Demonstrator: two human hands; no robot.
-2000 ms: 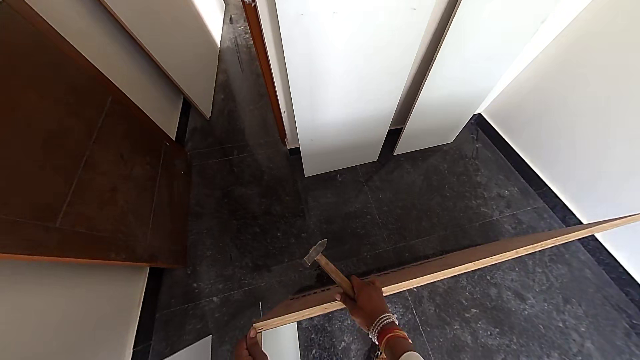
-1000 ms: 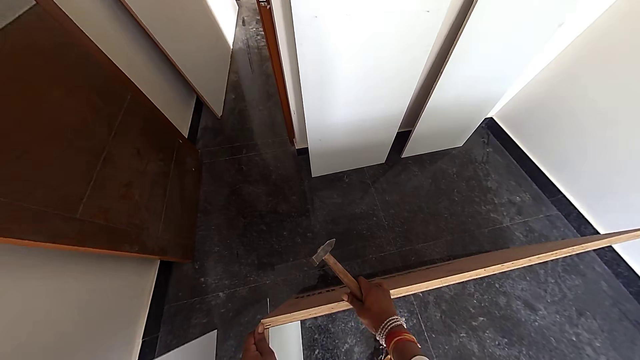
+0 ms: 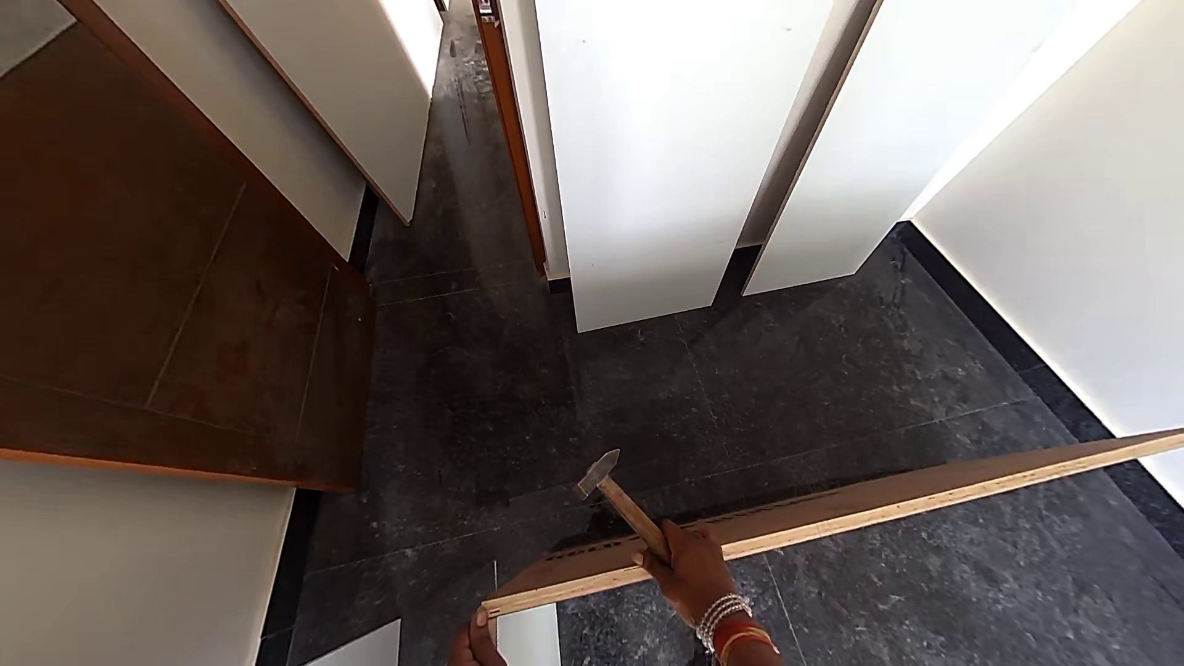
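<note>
My right hand (image 3: 689,569), with bracelets at its wrist, grips the wooden handle of a hammer (image 3: 634,513). The steel head points up and left, above the near end of a plywood board (image 3: 832,518). This board stands on edge and runs from the bottom middle to the right side, with dark printed marks on its face. My left hand (image 3: 476,643) is at the board's left end, its thumb against the corner; the rest of its grip is hidden. A thin upright nail or pin (image 3: 495,578) seems to stand at that corner.
White panels (image 3: 666,166) lean at the back, another (image 3: 361,83) at the upper left. A brown wooden door (image 3: 185,277) fills the left. Dark tiles (image 3: 462,416) cover the floor. A white wall (image 3: 1064,231) rises at right. White pieces (image 3: 532,638) show at the bottom.
The view has shifted slightly. Both hands keep nearly the same places on the board and hammer.
</note>
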